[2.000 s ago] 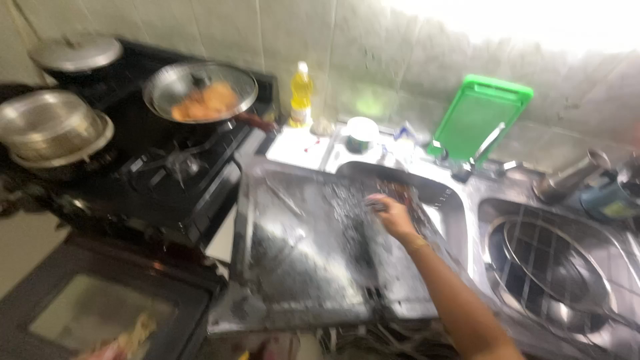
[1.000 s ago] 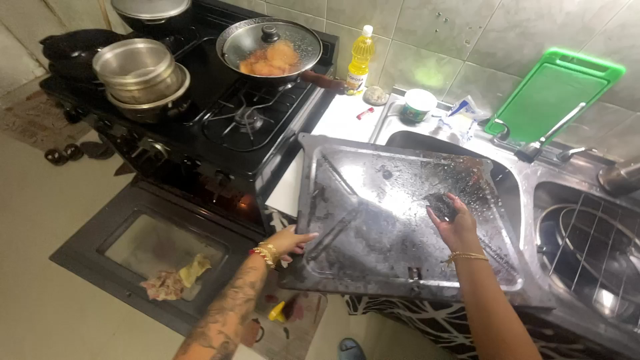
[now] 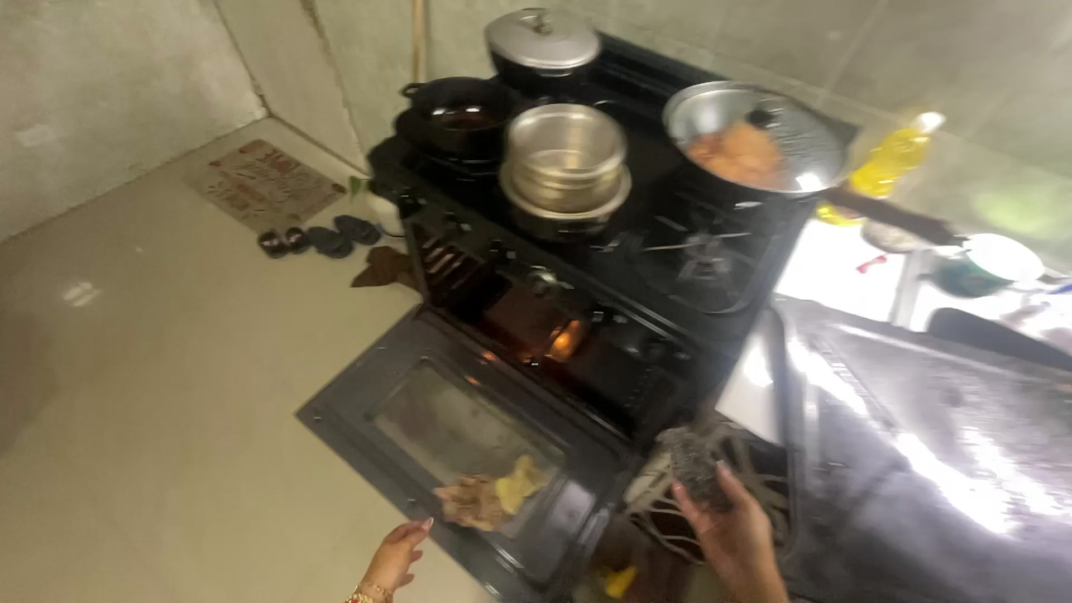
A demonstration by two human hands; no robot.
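Observation:
My right hand (image 3: 737, 528) holds a dark grey scouring pad (image 3: 697, 469) between thumb and fingers, low at the centre right. Nothing is in my left hand (image 3: 398, 553), whose fingers are slightly curled beside the near edge of the lowered oven door (image 3: 377, 419). A crumpled pinkish cloth (image 3: 473, 502) and a yellow cloth (image 3: 520, 484) lie together on that door's glass. To the right, a large wet metal tray (image 3: 930, 419) rests over the sink area, touched by neither hand.
The black stove (image 3: 653, 251) carries stacked metal pots (image 3: 565, 159), a lidded pot (image 3: 544, 42), a black pot (image 3: 462, 109) and a glass-lidded pan of food (image 3: 754, 138). A yellow oil bottle (image 3: 892, 159) stands behind. Sandals (image 3: 331, 239) and a mat (image 3: 268, 184) lie on the floor.
My left hand has let go of the metal tray's edge. My right hand has come off the tray's surface with the scouring pad. The view has swung left.

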